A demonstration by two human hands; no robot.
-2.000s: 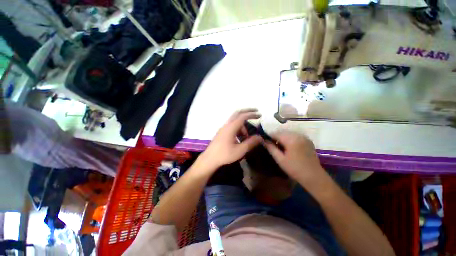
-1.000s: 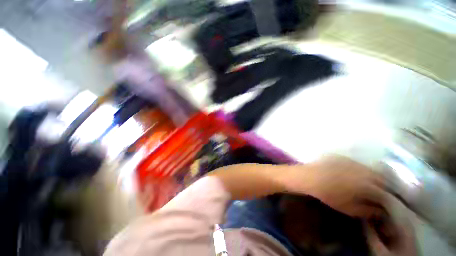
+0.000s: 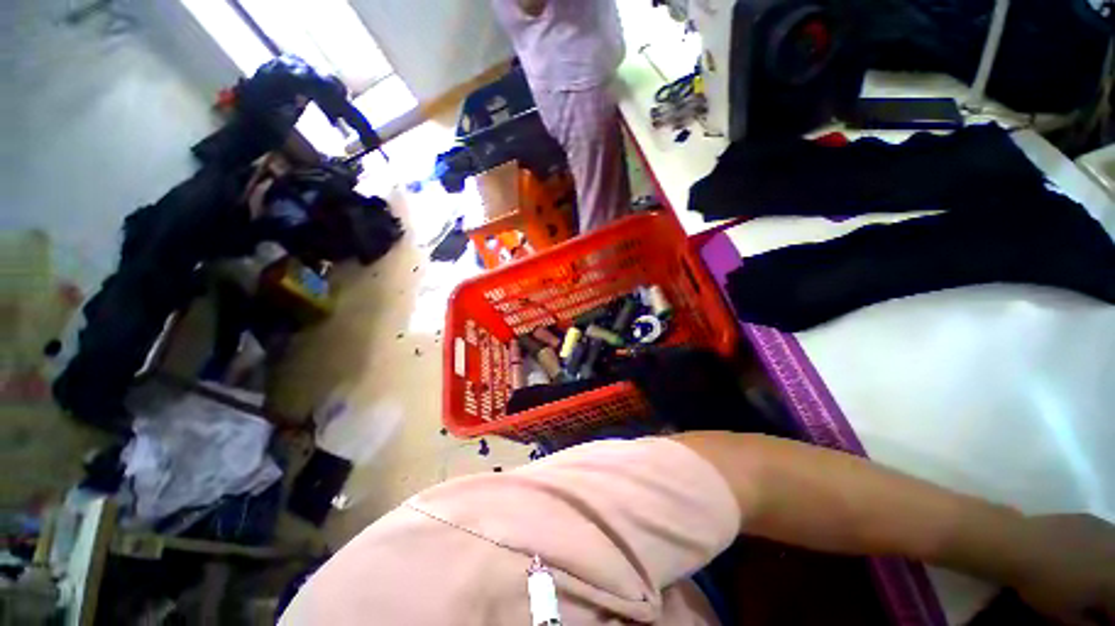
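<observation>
My left hand (image 3: 1066, 565) is at the lower right edge of the picture, blurred and partly cut off. Its fingers are not clear, so I cannot tell if it holds anything. A bit of dark material shows just below it. My right hand is out of the picture. Two long black fabric pieces lie side by side on the white table (image 3: 978, 391) at the right: the upper piece (image 3: 856, 177) and the lower piece (image 3: 905, 259). The sewing machine that I work at is not in view.
A red crate (image 3: 575, 272) with thread spools (image 3: 571, 342) stands beside the table's purple edge (image 3: 801, 391). A person (image 3: 581, 98) stands behind it near an orange crate (image 3: 538, 202). Dark clothes (image 3: 183, 245) are heaped at the left. A black machine part (image 3: 795, 61) is at the top right.
The view has swung left to the floor and crates. The sewing machine and my right hand have left the picture. My left hand has shifted to the lower right edge.
</observation>
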